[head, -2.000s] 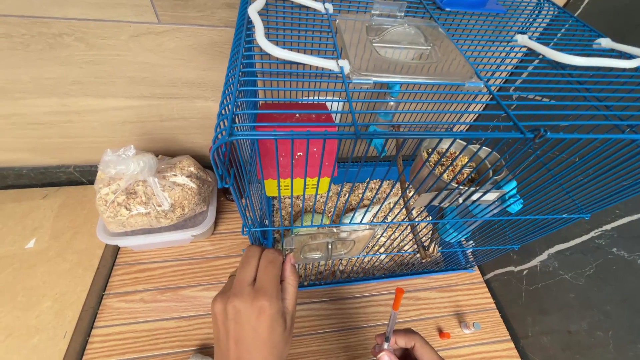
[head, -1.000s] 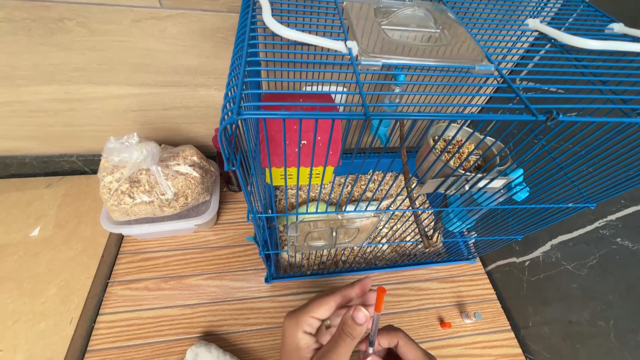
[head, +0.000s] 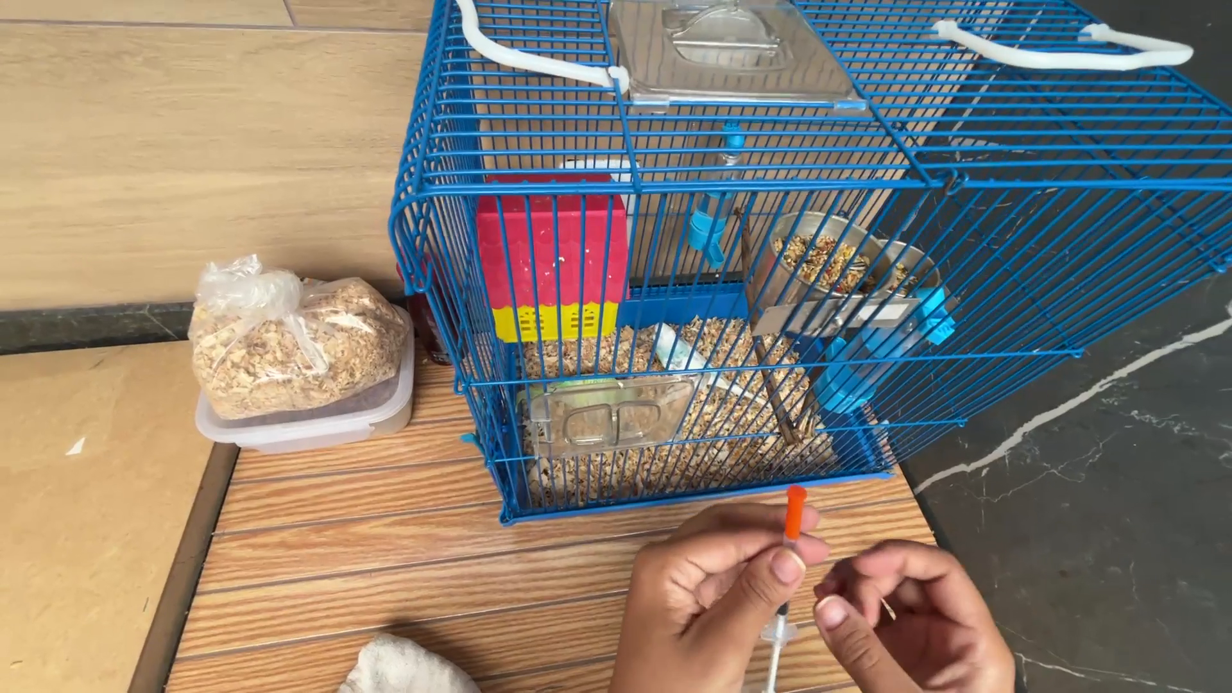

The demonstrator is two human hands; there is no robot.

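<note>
My left hand [head: 717, 597] pinches the barrel of a thin syringe [head: 778, 630] between thumb and fingers. The syringe stands nearly upright, its orange needle cap [head: 795, 513] on top and its white plunger pointing down. Just right of it is my right hand [head: 914, 616], fingers curled and thumb near the syringe, apparently not touching it; whether it holds something small cannot be told. Behind both hands stands a blue wire cage [head: 698, 496] with wood-shaving bedding [head: 712, 433], a red and yellow plastic house [head: 553, 255] and a metal bowl of seeds [head: 828, 255]. A clear plastic door [head: 616, 414] is on its front.
A knotted plastic bag of wood shavings [head: 298, 356] rests on a plastic tub [head: 322, 433] left of the cage. A pale cloth-like thing [head: 406, 666] lies at the bottom edge. The wood-patterned tabletop [head: 385, 558] ends at right above a dark marbled surface [head: 1078, 539].
My left hand has left the cage's front door and come to the syringe, which my right hand held earlier. My right hand has moved off the syringe, slightly to the right.
</note>
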